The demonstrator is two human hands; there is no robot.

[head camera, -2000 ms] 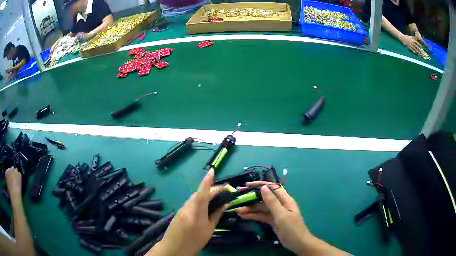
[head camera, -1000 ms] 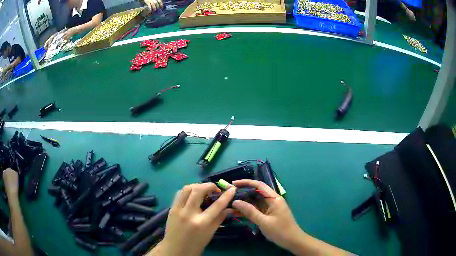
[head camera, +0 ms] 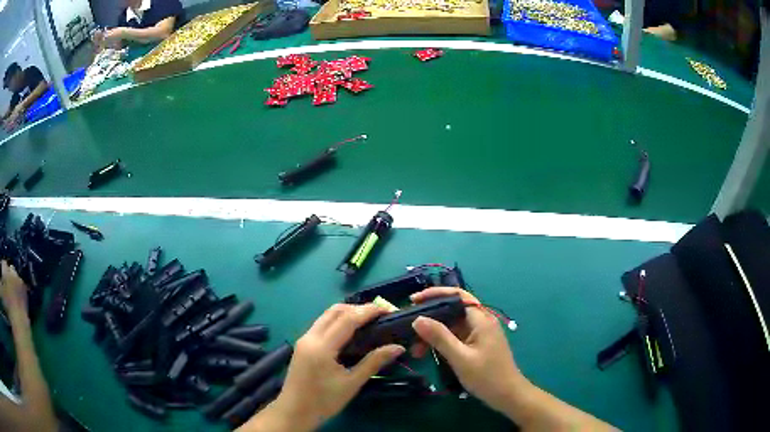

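My left hand (head camera: 338, 354) and my right hand (head camera: 469, 342) hold a black battery unit (head camera: 401, 327) between them, tilted slightly up to the right. Its upper face is black, and a bit of pale green shows behind it near my left fingers. Red and black leads with a white plug (head camera: 511, 324) trail at the right of my right hand. More battery units lie behind and under my hands, partly hidden. A battery unit with a green cell (head camera: 366, 250) and a darker unit (head camera: 290, 243) lie beyond my hands.
A heap of black covers (head camera: 181, 325) lies left of my hands. Another person's arm (head camera: 24, 350) is at the left edge. Closed units (head camera: 311, 167) and red parts (head camera: 317, 79) lie on the belt. A black bag (head camera: 718, 312) with a battery unit on it is at the right.
The unit in my hands has turned, so its black side now shows and the bright green is mostly hidden. The red parts and units on the belt have moved right.
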